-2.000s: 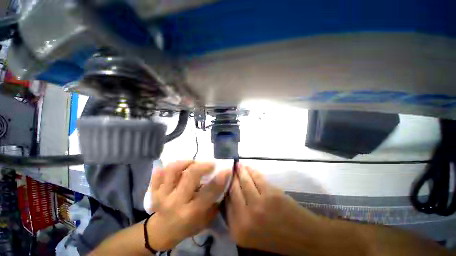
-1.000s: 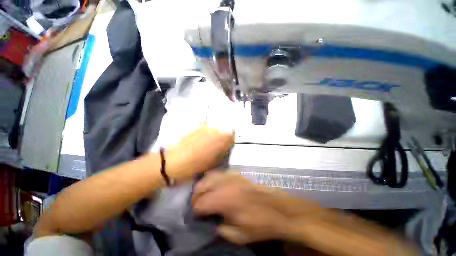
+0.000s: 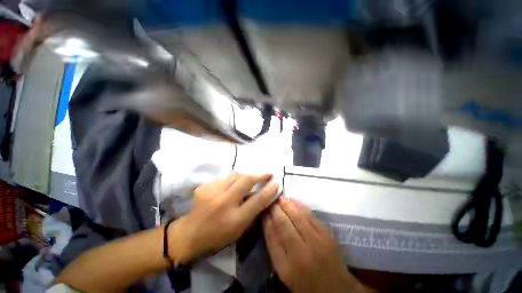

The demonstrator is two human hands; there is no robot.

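Observation:
A pale fabric panel [image 3: 197, 157] lies on the machine table left of the needle area, bright and partly washed out. Dark grey fabric [image 3: 109, 154] lies in folds to its left. My left hand [image 3: 220, 209] is on the pale cloth with thumb and fingertips pinching its edge just below the needle area. My right hand [image 3: 303, 240] is beside it, fingertips at the same edge, with dark cloth hanging between the hands. The sewing machine head [image 3: 297, 63] is close and blurred; the presser foot is hard to make out.
A dark angular block [image 3: 406, 154] stands right of the needle area. Black-handled scissors [image 3: 481, 209] lie at the right. A printed ruler [image 3: 389, 237] runs along the table's front edge. A blurred metal part [image 3: 177, 109] crosses the upper left. Cloth bundles [image 3: 51, 246] are at lower left.
The camera has moved closer to the machine head since one second ago. My right hand has moved up beside my left, and both hands' fingertips now meet at the cloth edge below the needle area.

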